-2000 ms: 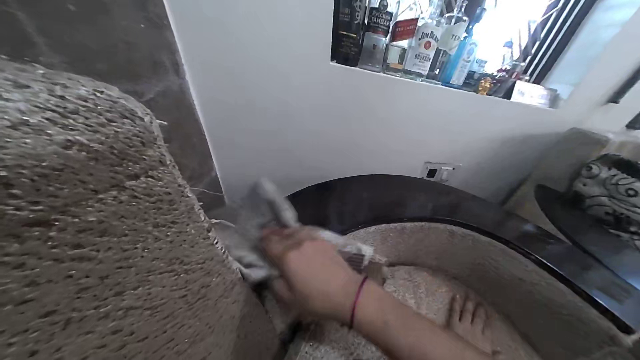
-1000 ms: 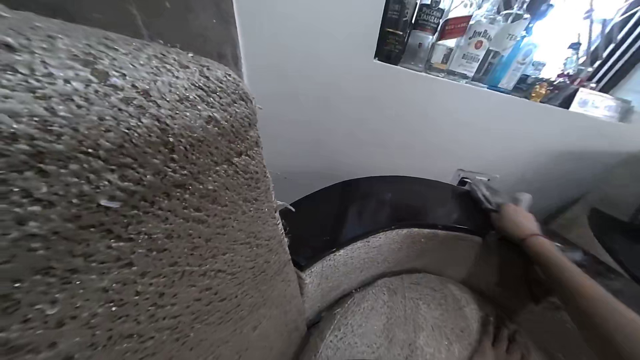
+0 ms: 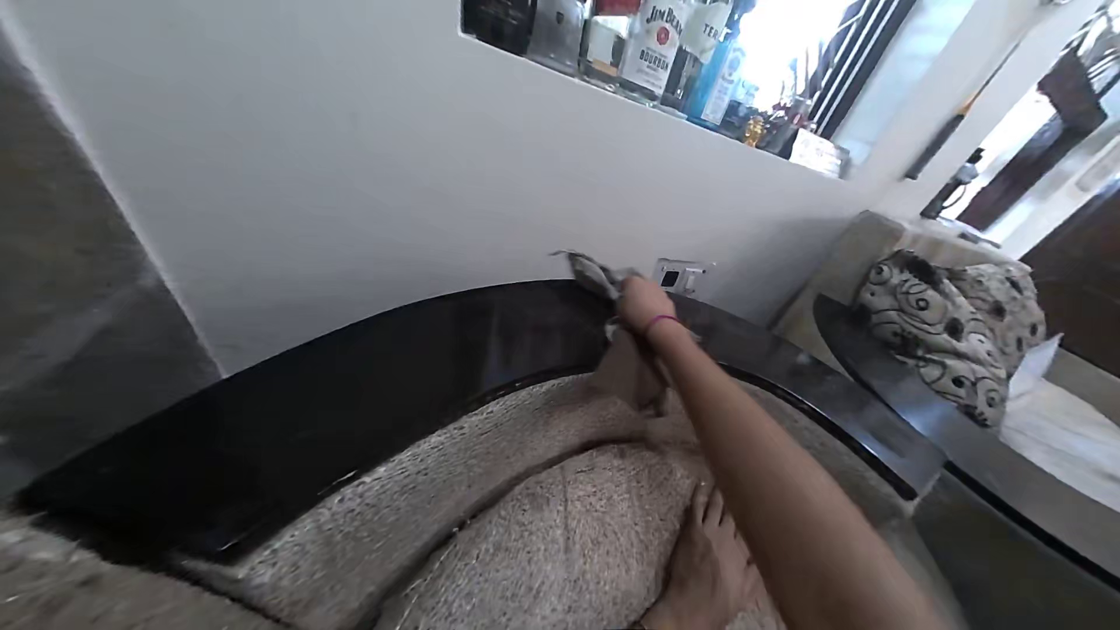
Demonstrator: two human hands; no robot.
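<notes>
My right hand (image 3: 645, 302), with a thin purple band at the wrist, is closed on a crumpled grey cloth (image 3: 595, 276). Part of the cloth hangs below the hand, over the inner edge of a curved, glossy black ledge (image 3: 420, 367). The hand is over the back of the ledge, near the white wall and just left of a wall socket (image 3: 672, 278). My left hand is out of view.
Below the ledge are a rough, textured curved surface (image 3: 560, 516) and a bare foot (image 3: 704, 560). Liquor bottles (image 3: 652, 52) stand in a wall recess above. Patterned cushions (image 3: 941, 324) lie at the right, beside another dark ledge (image 3: 884, 376).
My right hand, still holding the cloth, has moved left along the black ledge, from beside the socket. The view has turned, and the large textured surface at the left has mostly left it.
</notes>
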